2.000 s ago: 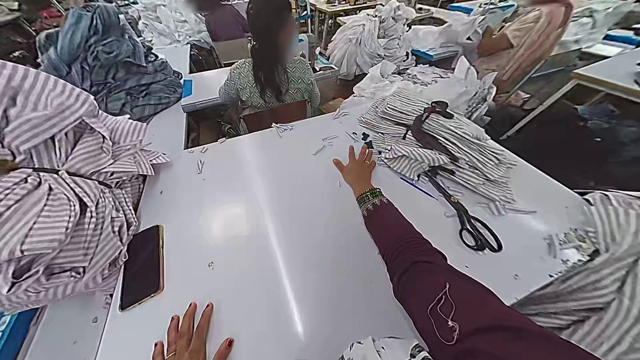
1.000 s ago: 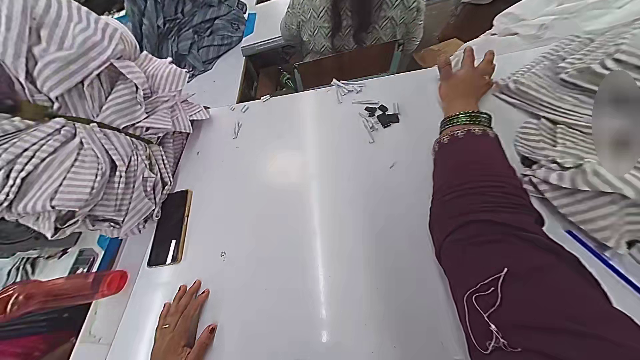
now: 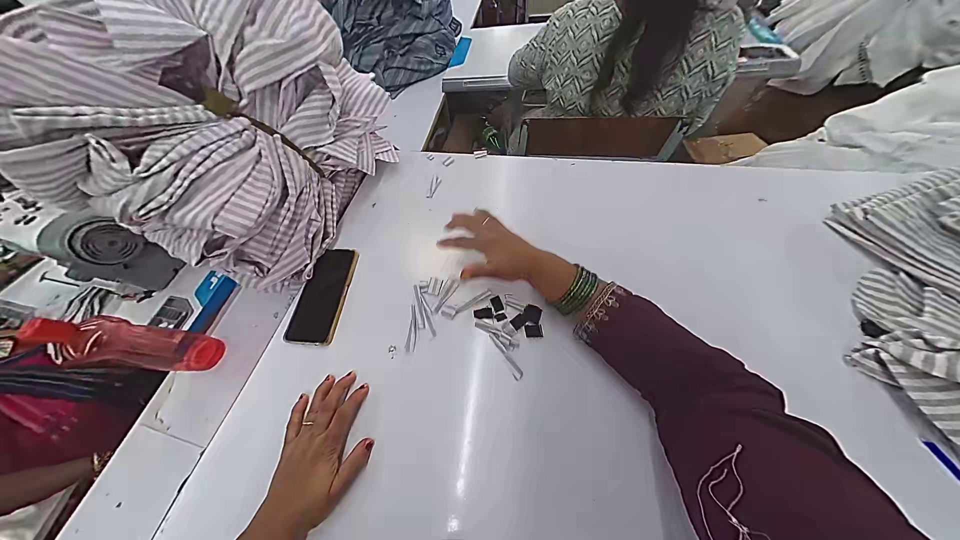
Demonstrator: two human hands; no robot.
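Note:
My right hand (image 3: 491,247), with green bangles at the wrist, is over the white table (image 3: 585,420), fingers spread and slightly blurred, holding nothing. Just below it lie striped fabric scraps (image 3: 424,309) and small black pieces (image 3: 532,313) in a loose cluster. Palm down on the table at the lower left rests my left hand (image 3: 319,450), fingers apart and empty. A smartphone (image 3: 322,296) with a dark screen lies above and left of that hand. More small scraps (image 3: 433,186) lie toward the far edge.
A tied bundle of striped cloth (image 3: 225,150) stands at the left, near a red plastic bottle (image 3: 135,343) and a sewing machine (image 3: 109,244). Striped fabric (image 3: 911,300) is stacked at the right edge. A seated person (image 3: 630,67) is beyond the table. A blue pen-like stick (image 3: 941,459) lies lower right.
My right hand has moved left from the far right part of the table. The scraps and black pieces now lie nearer to me than before. My left hand remains on the table.

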